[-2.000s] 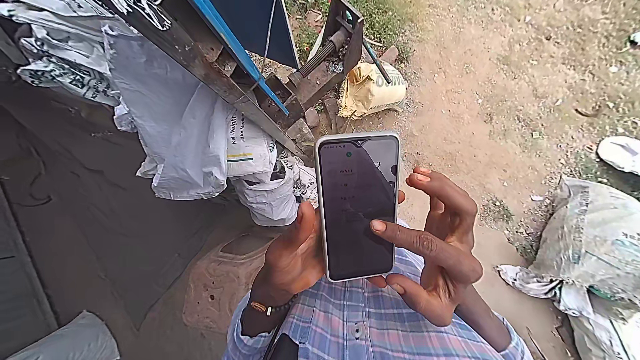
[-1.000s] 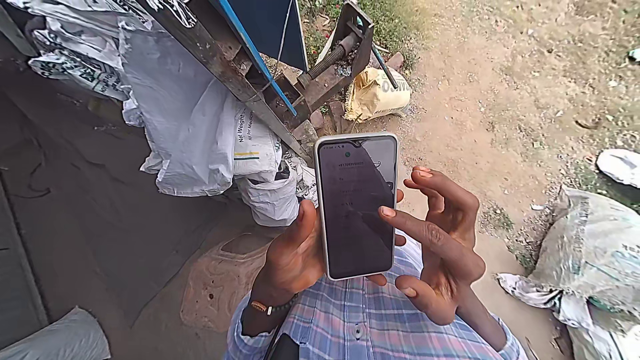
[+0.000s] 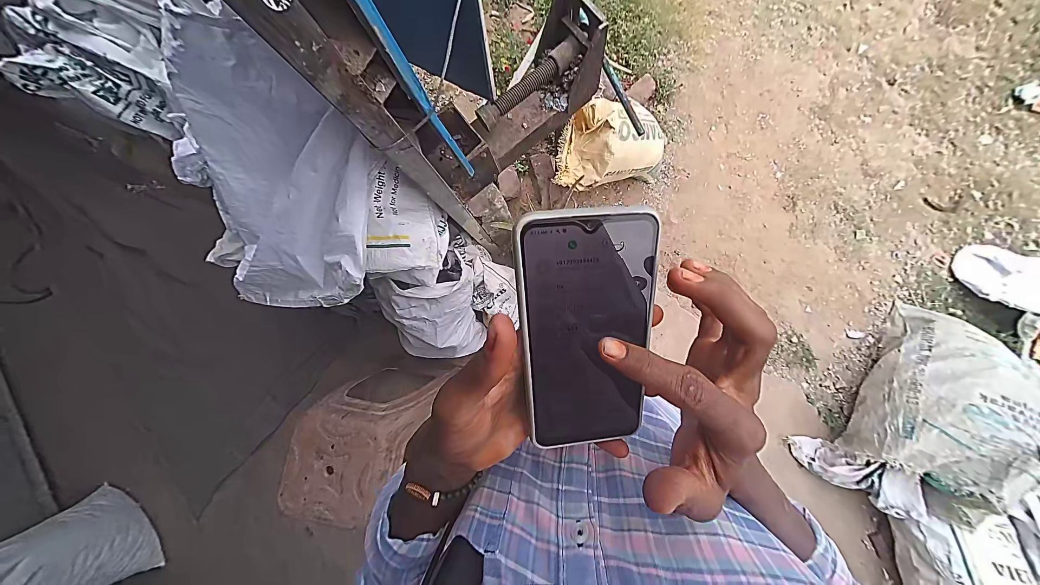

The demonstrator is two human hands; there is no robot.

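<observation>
A smartphone (image 3: 581,374) in a pale case is upright before my chest, its dark screen facing me with faint writing and a reflection on it. My left hand (image 3: 479,406) holds it from the left and behind, thumb along its left edge, fingertips showing past the right edge. Over the lower right of the screen is the extended index finger of my right hand (image 3: 715,398); whether the tip touches the glass I cannot tell. The other fingers of that hand are curled and hold nothing.
White woven sacks (image 3: 301,219) hang at the left beside a rusty metal frame (image 3: 366,106) with a coil spring. A yellow sack (image 3: 613,146) lies on the ground beyond the phone. Stuffed sacks (image 3: 951,398) stand at the right. A worn brown plastic chair (image 3: 349,455) is at lower left.
My right index finger has moved slightly over the screen, right and then back left. The screen's content looks different from two seconds ago. My left hand keeps its hold on the phone.
</observation>
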